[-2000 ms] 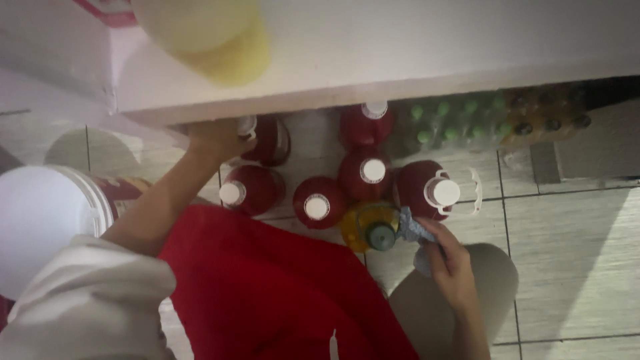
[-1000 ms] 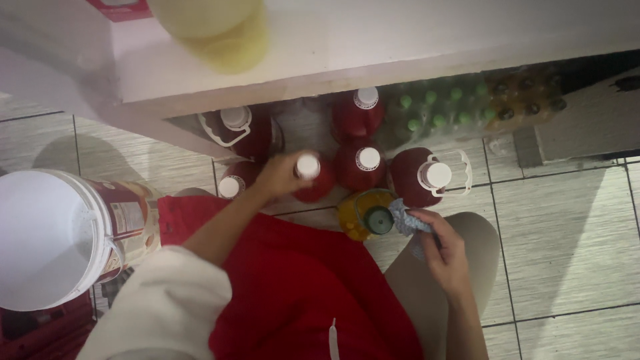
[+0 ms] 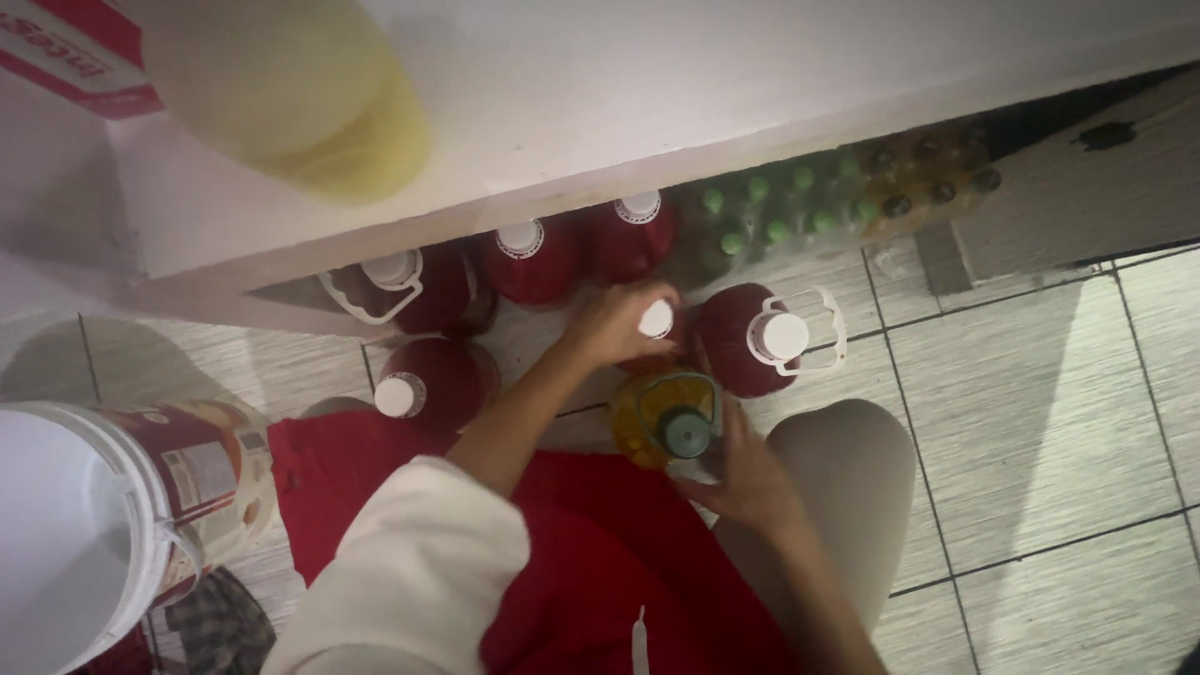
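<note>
My left hand (image 3: 621, 323) grips the neck of a red jug with a white cap (image 3: 656, 320), in the middle of a group of similar jugs. Just below it stands a jug of yellow-orange liquid (image 3: 639, 422) with a grey-green cap and handle. My right hand (image 3: 741, 469) is at that jug's right side, its fingers partly hidden; a dark, blurred bit of cloth shows by them. To the right is a red jug with a white loop handle (image 3: 741, 342). Two red jugs (image 3: 532, 267) (image 3: 630, 239) stand under the shelf edge, and others (image 3: 441, 380) (image 3: 441, 291) stand at left.
A white shelf (image 3: 581, 103) overhangs the jugs and bears a blurred yellowish container (image 3: 291, 94). Packed bottles with green caps (image 3: 783, 211) and with dark caps (image 3: 928, 178) lie beneath it. An open white bucket (image 3: 66, 534) and a checked cloth (image 3: 220, 619) are at left on the tiled floor.
My left hand has moved right, from one red jug's cap to another's. A red jug now stands further back, under the shelf edge. The blue-and-white cloth at my right hand now shows much less.
</note>
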